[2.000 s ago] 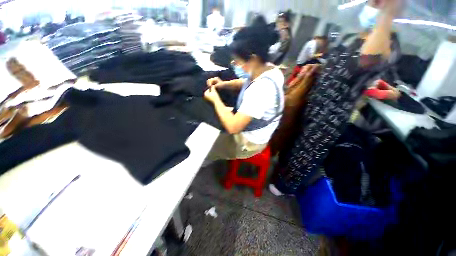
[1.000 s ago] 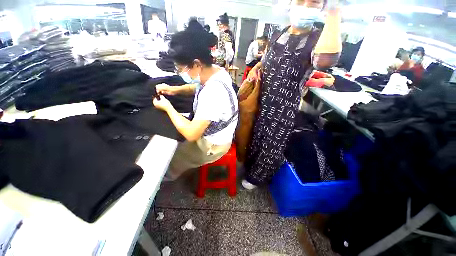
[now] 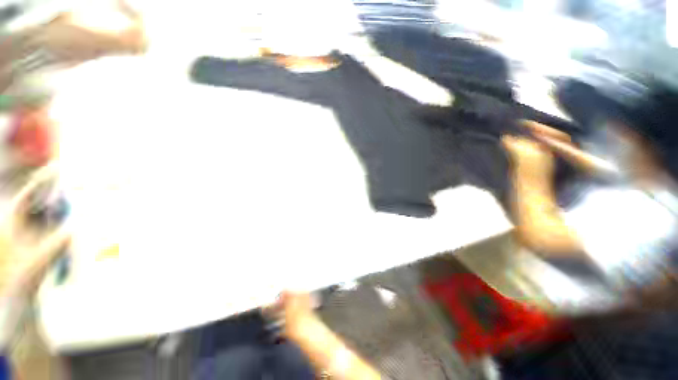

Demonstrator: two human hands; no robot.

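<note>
The view is strongly blurred. My right hand is at the near edge of the white table, its forearm reaching in from the bottom. I cannot tell whether its fingers hold anything. My left hand cannot be made out for certain; a blurred skin-toned shape with something dark beside it is at the left edge. A dark coat lies across the far side of the table, a sleeve stretched to the left. Any papers on the table are washed out by glare.
At the right, a seated person in a light top has both hands at dark cloth. A red stool is below. Tan pieces are at the far left. A blurred red thing is at the left edge.
The view has swung left and down. The blue crate and standing person have left the picture. The seated person and stool are now at the right, and my right hand has appeared.
</note>
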